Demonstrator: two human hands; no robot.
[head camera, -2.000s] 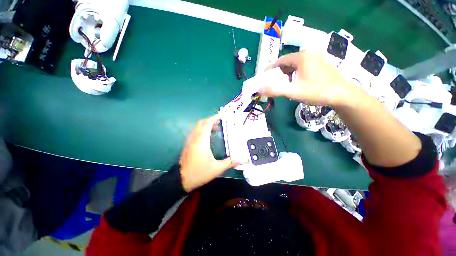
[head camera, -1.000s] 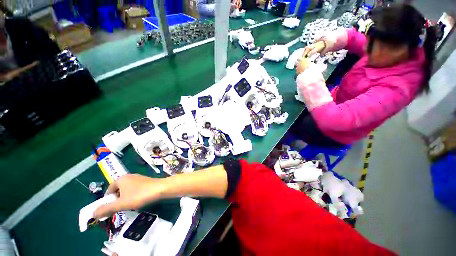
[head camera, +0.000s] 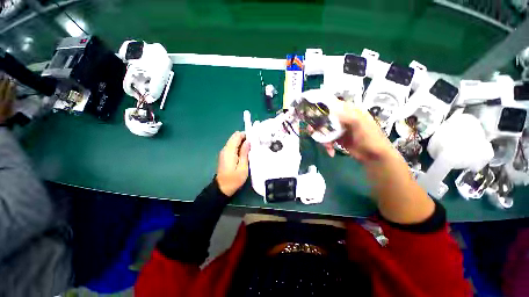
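A white camera body (head camera: 272, 165) lies on the green bench in front of me, its black square lens face (head camera: 281, 189) toward me. My left hand (head camera: 233, 165) holds its left side. My right hand (head camera: 361, 130) holds an open white half shell (head camera: 322, 115) above the body's far right side. The shell's open side shows a dark circuit board and wires. Thin wires (head camera: 288, 121) run between the shell and the body. A white bracket (head camera: 312, 185) sticks out at the body's near right.
A blue, orange and white box (head camera: 294, 81) and a small dark tool with a white end (head camera: 270, 96) lie beyond the body. Open camera units (head camera: 384, 96) crowd the right. Another open unit (head camera: 149, 75) and a black box (head camera: 95, 75) stand left, near another person's sleeve (head camera: 26, 174).
The view swung right and came back. My right hand has turned the half shell so its open side with the board shows. My left hand is still at the body.
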